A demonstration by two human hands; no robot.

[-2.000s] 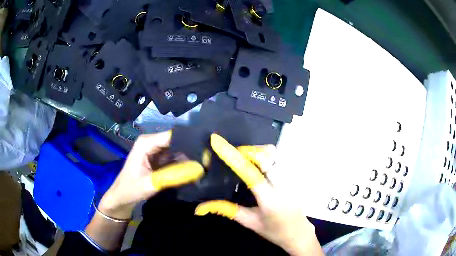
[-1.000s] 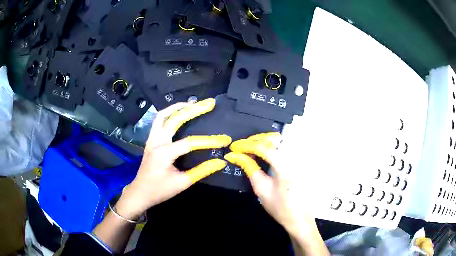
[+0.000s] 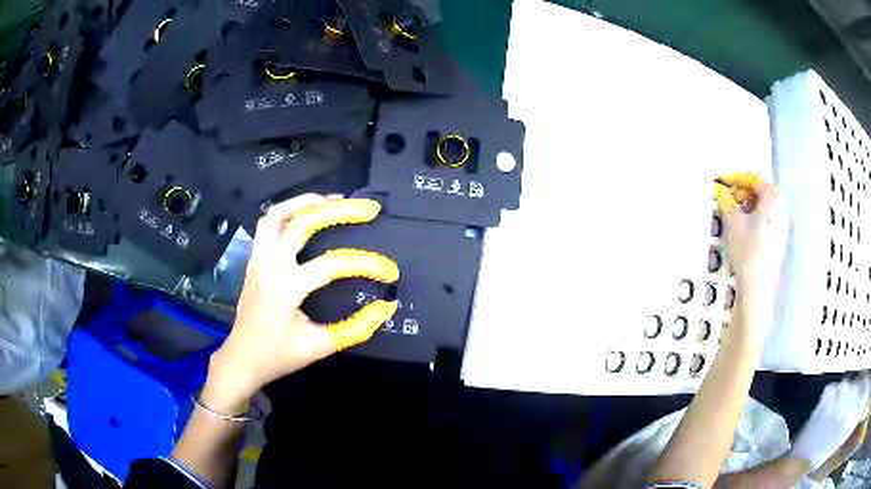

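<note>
My left hand point(image 3: 277, 301), with yellow finger cots, rests palm down on a black card point(image 3: 435, 272) in front of me. Its fingers are curved and apart, with the thumb by the white icons; they partly hide the card. My right hand point(image 3: 753, 234) is over the far right part of the white parts tray point(image 3: 592, 181). Its cotted fingertips are pinched together at a small dark ring part point(image 3: 723, 183), mostly hidden by the fingers. Dark ring parts point(image 3: 671, 363) sit in rows at the tray's near right corner.
A finished card point(image 3: 449, 172) with a gold ring lies just beyond my left hand. Many overlapping finished cards point(image 3: 286, 95) spread ahead and left. Stacked white trays point(image 3: 788, 124) stand at the right. A blue stool point(image 3: 124, 401) is below left, and a person's forearm point(image 3: 817, 439) shows at lower right.
My right hand has left the card beside my left hand and reached right to the tray. My left hand stays on the cards. The view has shifted right, so things sit further left.
</note>
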